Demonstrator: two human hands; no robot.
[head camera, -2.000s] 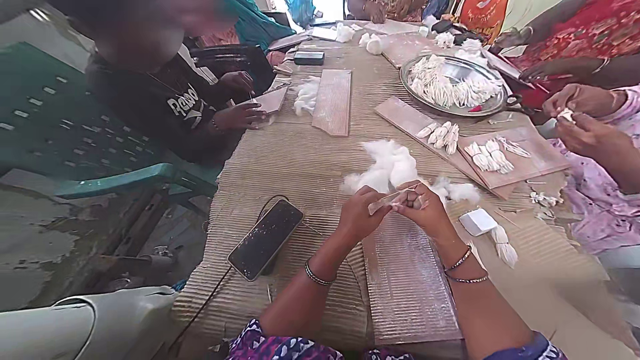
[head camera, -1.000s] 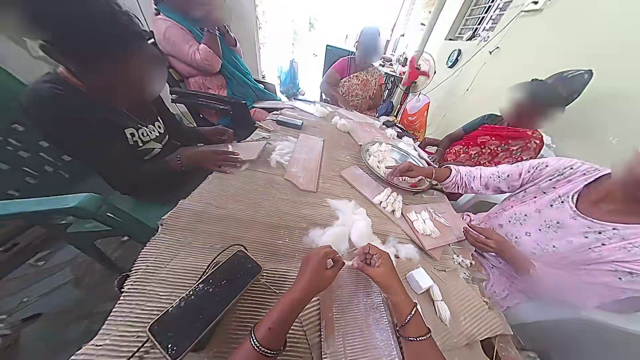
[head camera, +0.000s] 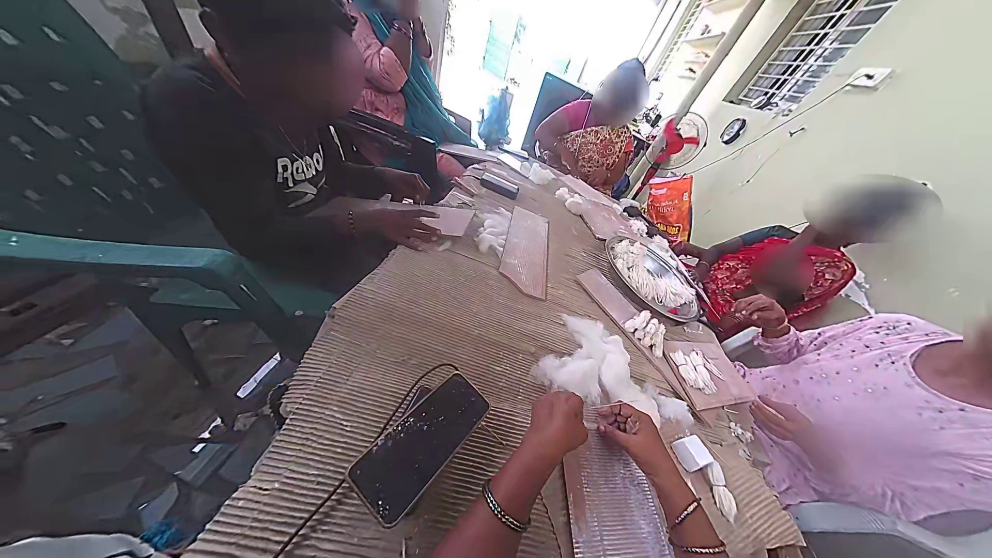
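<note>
My left hand (head camera: 558, 422) has its fingers curled over the far end of a ridged board (head camera: 618, 496). Just to its right, my right hand (head camera: 626, 428) has thumb and fingertips pinched together. A thin bit of white cotton seems to run between the two hands, too small to make out well. Loose cotton wool (head camera: 593, 363) lies just beyond them. Right of my right forearm are a small white block (head camera: 692, 453) and a bundle of white cotton wicks (head camera: 722, 492). A smartphone (head camera: 419, 448) with a speckled dark screen lies to the left, on a cable.
Corrugated cardboard (head camera: 372, 325) covers the table. Farther right are a steel plate (head camera: 653, 279) of wicks and boards bearing wick bundles (head camera: 695, 370). Another board (head camera: 525, 252) lies farther off. A person in black sits at the left, a person in pink at the right, others beyond.
The view has tilted up and shifted. The person in pink has drawn a hand back from the steel plate. My hands stay close together over the ridged board.
</note>
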